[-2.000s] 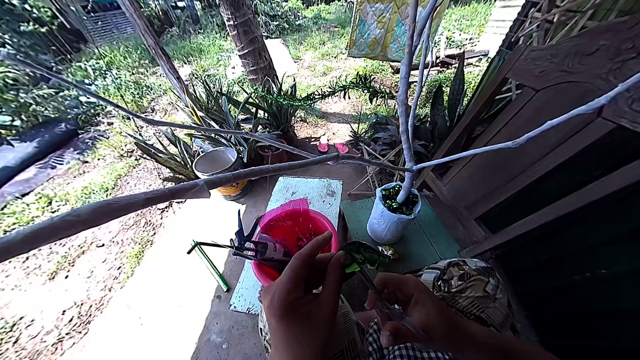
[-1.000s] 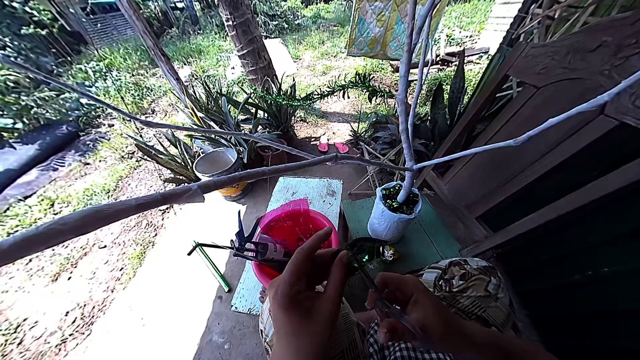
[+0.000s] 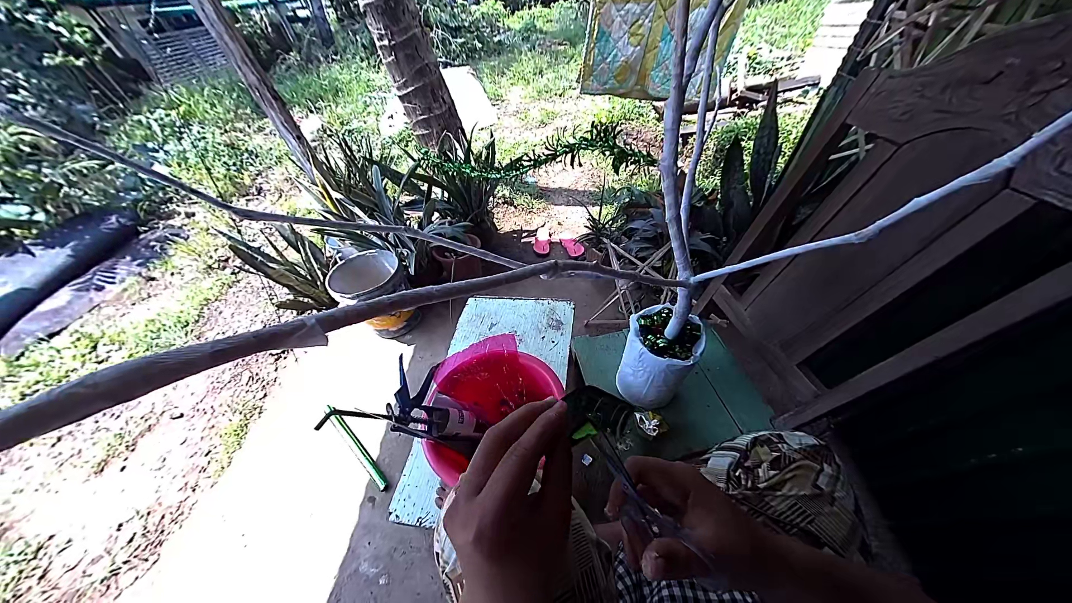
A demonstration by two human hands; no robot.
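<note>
My left hand (image 3: 515,494) is raised above my lap, thumb and fingertips pinched together on something small and dark that I cannot make out. Just right of its fingertips is a bit of green material (image 3: 584,430). My right hand (image 3: 678,519) holds a pair of scissors (image 3: 630,486), their blades pointing up and left toward that green bit. Behind my left hand stands a pink plastic basin (image 3: 543,374) with a caulking gun (image 3: 435,419) lying across its left side. A dark tray or dish (image 3: 605,410) sits beyond the scissors.
A bare branch (image 3: 469,289) crosses the view from a white-wrapped pot (image 3: 651,381) on a green board (image 3: 737,398). The basin is on a pale painted board (image 3: 536,322). A green tube (image 3: 358,450) lies at left. Farther off are a bucket (image 3: 364,276) and pink slippers (image 3: 557,244).
The green material near my left fingertips showed larger two seconds ago, and looks smaller now. Both hands have stayed in nearly the same place.
</note>
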